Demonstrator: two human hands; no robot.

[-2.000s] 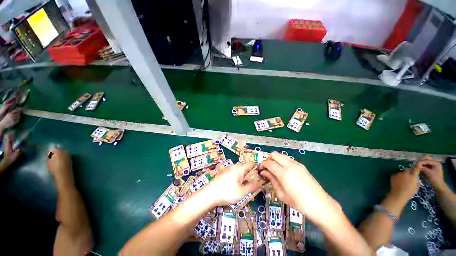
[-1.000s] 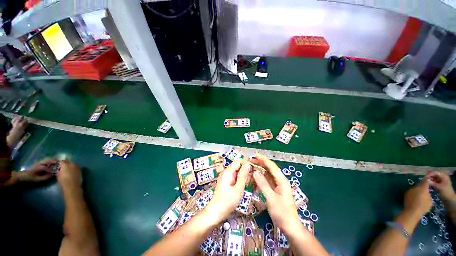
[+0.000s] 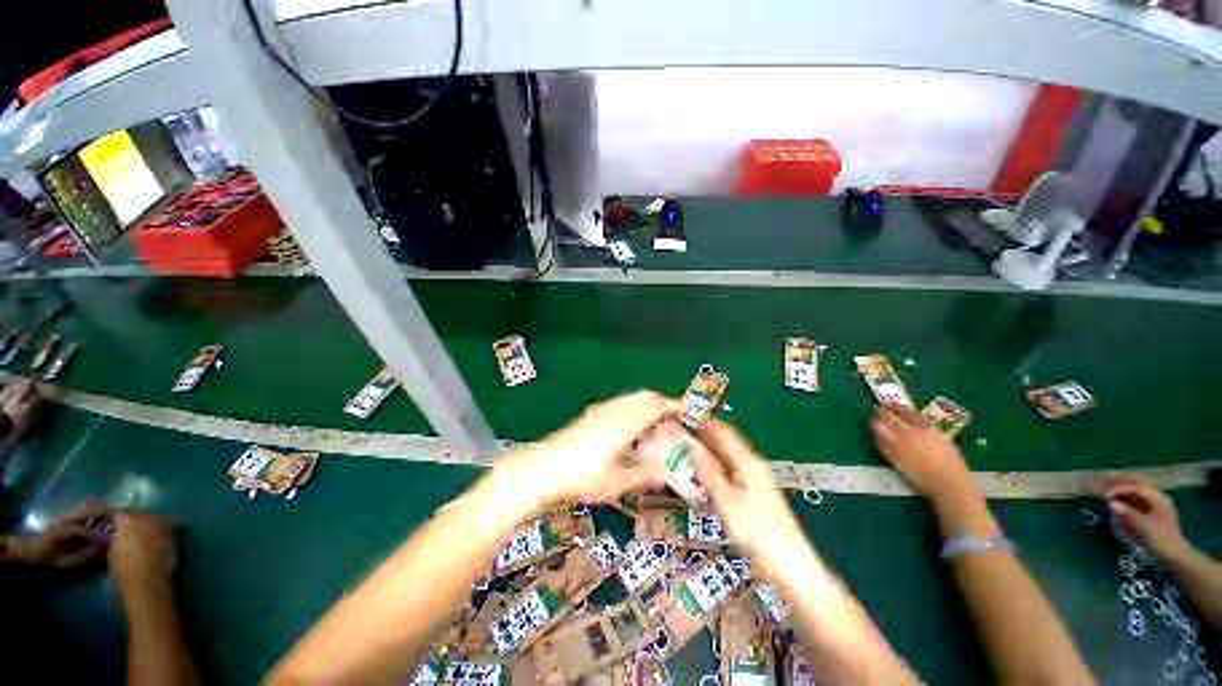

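Note:
My left hand [image 3: 610,445] and my right hand [image 3: 730,472] are together above the near edge of the conveyor rail. A circuit board [image 3: 681,462] with a white and green patch is held between them, tilted; the fingers partly hide it. Another board [image 3: 704,394] shows just beyond my fingertips; I cannot tell whether it is touched or lies on the belt. A pile of boards [image 3: 525,619] lies on the bench below my hands, partly covered by my forearms. A few pale rings lie near it.
Spaced boards [image 3: 513,361] lie on the green conveyor [image 3: 603,322]. A grey post [image 3: 362,268] rises at the left. At right, another person's hand [image 3: 925,449] reaches over the rail to a board, near loose rings [image 3: 1139,590]. Another person's hands [image 3: 121,536] are at left.
The view has tilted up. My hands have moved toward the rail, and a board now shows between them. The right neighbour's hand has reached out to the belt. The pile looks rearranged.

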